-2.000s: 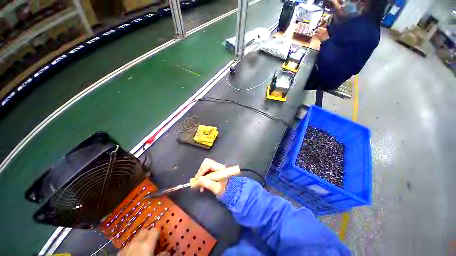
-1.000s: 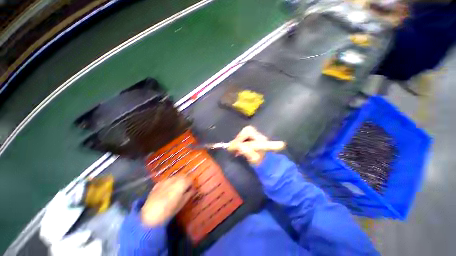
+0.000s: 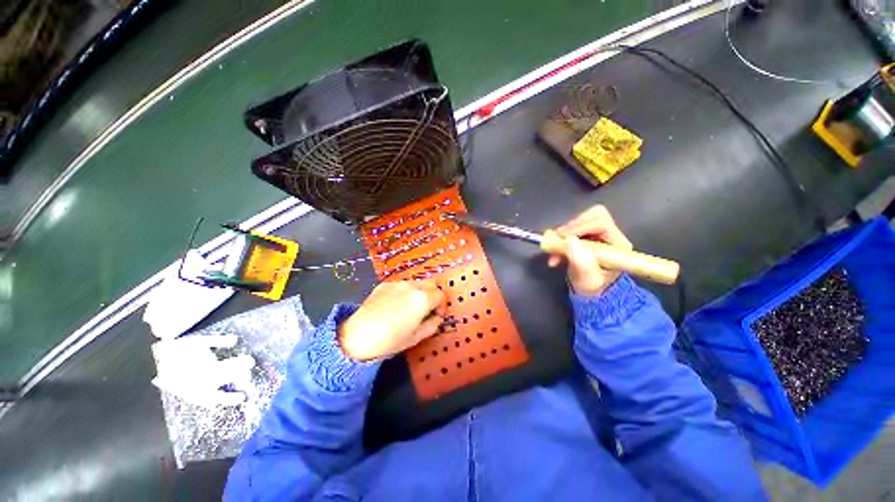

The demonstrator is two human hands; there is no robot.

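The orange-red perforated fixture board (image 3: pixel 486 328) lies in front of me, with rows of small dark components on its far part and bare holes on its near part. My left hand (image 3: pixel 393 316) rests over the board's left middle, fingers curled down by a few small dark pieces; whether it grips one is hidden. My right hand (image 3: pixel 590 250) holds the soldering iron (image 3: pixel 638 263) like a pen by its pale handle. The iron's metal shaft points left, its tip at the far rows. Thin solder wire (image 3: pixel 324 266) runs from the yellow reel stand (image 3: pixel 269 269) toward the board.
A black fan (image 3: pixel 378 147) stands behind the board. A yellow sponge (image 3: pixel 606 150) sits on the iron stand right of it. White gloves (image 3: pixel 206 370) lie on a crinkled bag (image 3: pixel 285 324) at left. A blue crate (image 3: pixel 726 338) of dark pieces is lower right. Another reel stand (image 3: pixel 852 118) is far right.
The view has swung left and down, bringing the reel stand and gloves clearly into sight and the other person out. My right hand still holds the iron over the board; my left hand remains at the board.
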